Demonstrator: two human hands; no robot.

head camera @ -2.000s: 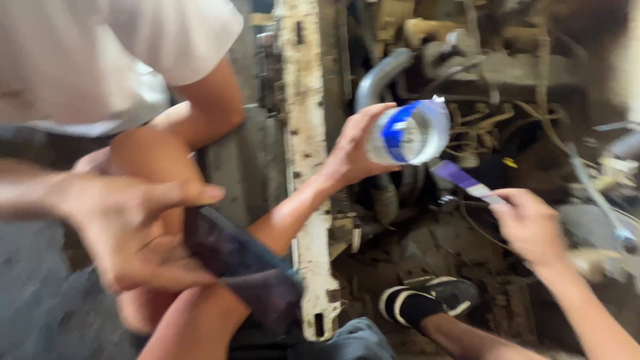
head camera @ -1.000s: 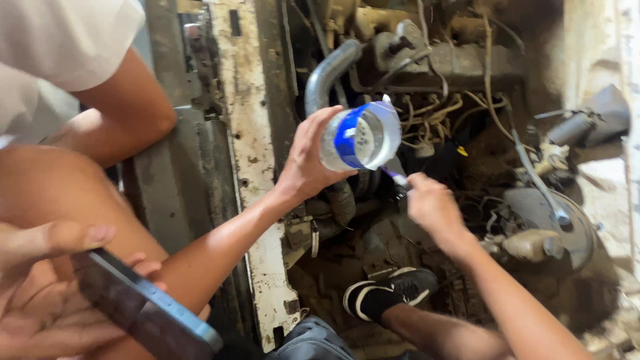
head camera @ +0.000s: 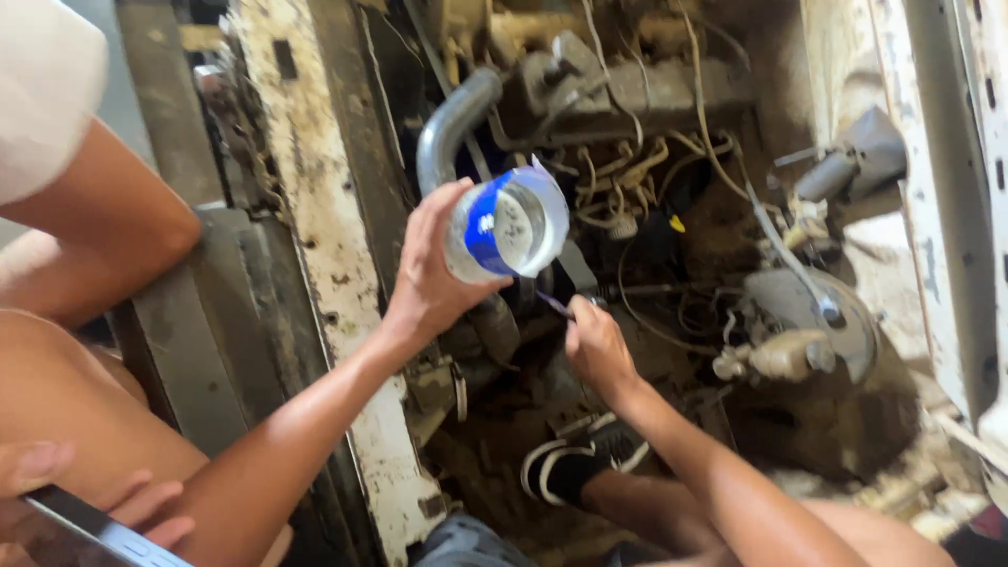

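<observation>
My left hand (head camera: pixel 429 272) grips a cut-open clear plastic bottle (head camera: pixel 461 248) with a blue label band. The bottle is tilted, its wide jagged mouth towards the right, and dark specks show on its pale inside. My right hand (head camera: pixel 600 346), just below and right of the bottle, holds a thin tool with a purple part (head camera: pixel 554 303), seen nearly edge-on; its exact kind cannot be told. The tool's end lies close under the bottle's rim; whether they touch is unclear. Both hands are over an open engine bay with a dirty engine (head camera: pixel 677 90).
A worn white metal crossmember (head camera: pixel 331 205) runs down the left of the bay. Beyond it, another person's arm (head camera: pixel 94 228) rests near a phone (head camera: pixel 94 535) in a hand. A grey bent pipe (head camera: pixel 449 126), loose wires, a round brake booster (head camera: pixel 850 323) and a shoe (head camera: pixel 618 441) are around.
The purple tool, seen broadside at first beside the bottle, is now nearly edge-on below its rim. The phone has moved down to the lower left corner. The view has shifted somewhat.
</observation>
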